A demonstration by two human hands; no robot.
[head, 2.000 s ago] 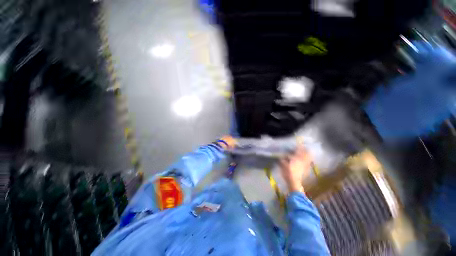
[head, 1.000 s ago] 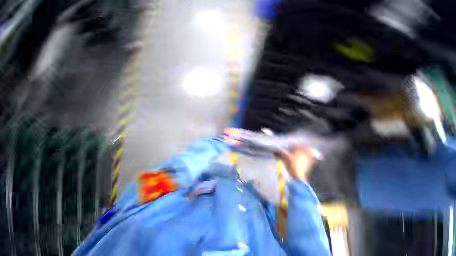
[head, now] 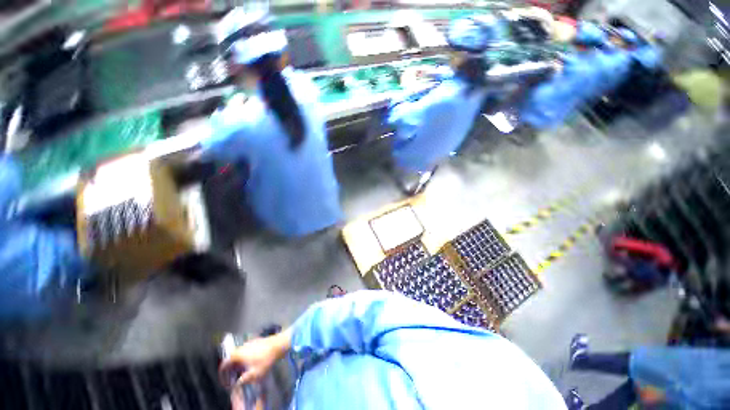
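Observation:
My right hand shows at the lower left of the picture, at the end of a light blue sleeve. Its fingers are closed round a silver-grey trolley push handle, which shows only in short parts above and below the hand. The image is blurred here. My left hand is out of the picture.
Open cartons with rows of dark round parts stand on the floor beside me. People in blue smocks sit along a green-topped line. Another person's legs show lower right. Dark ribbed stacks are lower left.
The view has swung right, from the aisle and black totes to the assembly line and cartons. The handle now shows at lower left; my left hand has left the picture.

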